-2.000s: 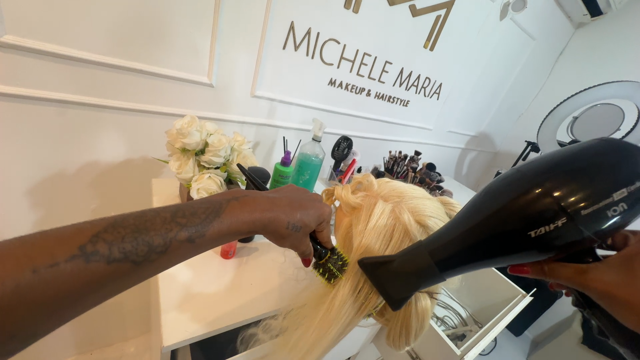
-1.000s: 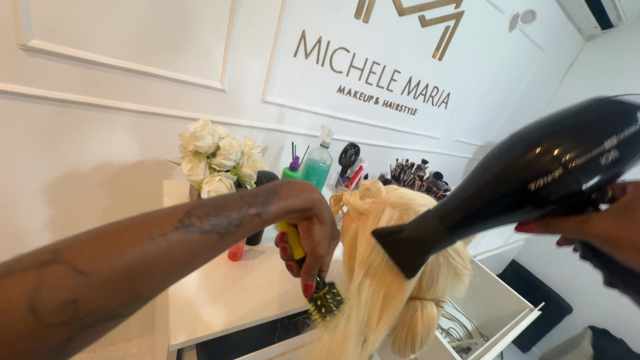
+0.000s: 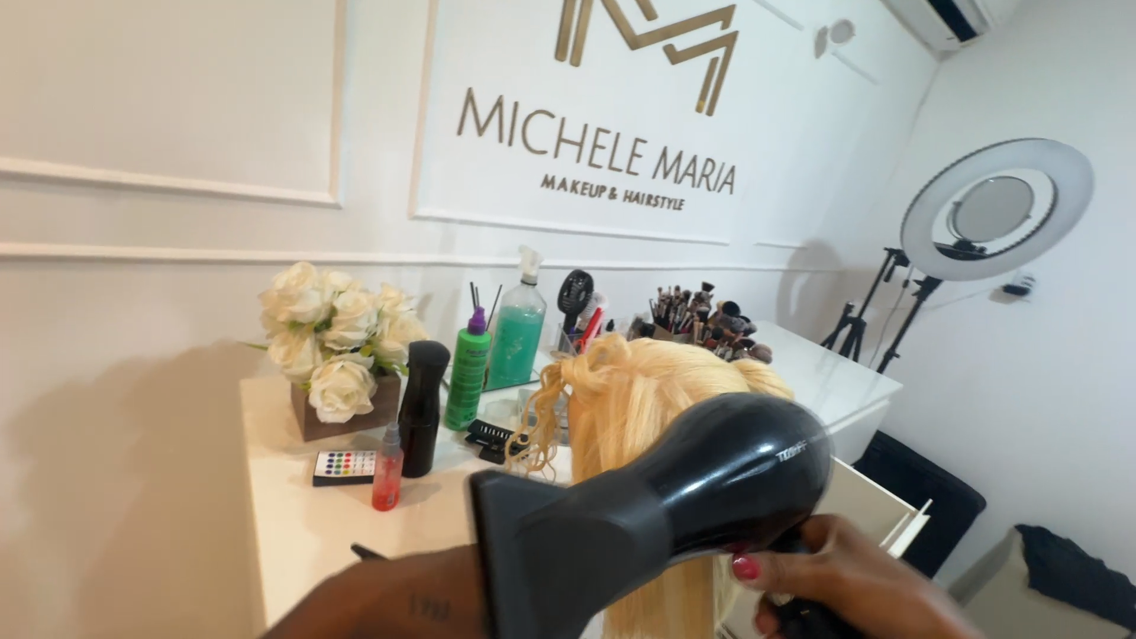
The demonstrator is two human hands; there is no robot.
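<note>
My right hand [image 3: 843, 577] grips the handle of a black hair dryer [image 3: 745, 470], its flat nozzle pointing left and down. The dryer crosses in front of the blond hair [image 3: 621, 408] on a head, which has curled strands at the left and long straight lengths hanging below. My left hand [image 3: 417, 590] is low in the view, largely hidden behind the nozzle. A dark tip [image 3: 366, 552] sticks up beside it; the round brush's bristles are out of sight.
On the white table [image 3: 275, 524] stand white roses [image 3: 342, 328] in a box, a black bottle [image 3: 423, 408], a green bottle [image 3: 468, 373], a spray bottle [image 3: 517, 333], a small red bottle [image 3: 387, 470], hair clips [image 3: 493, 439] and makeup brushes [image 3: 692, 311]. An open drawer [image 3: 874, 506] and ring light [image 3: 998, 209] are at right.
The dryer has moved left and lower, its nozzle now in front of my left arm. My left hand has dropped from beside the hair, and the round brush is no longer plainly seen.
</note>
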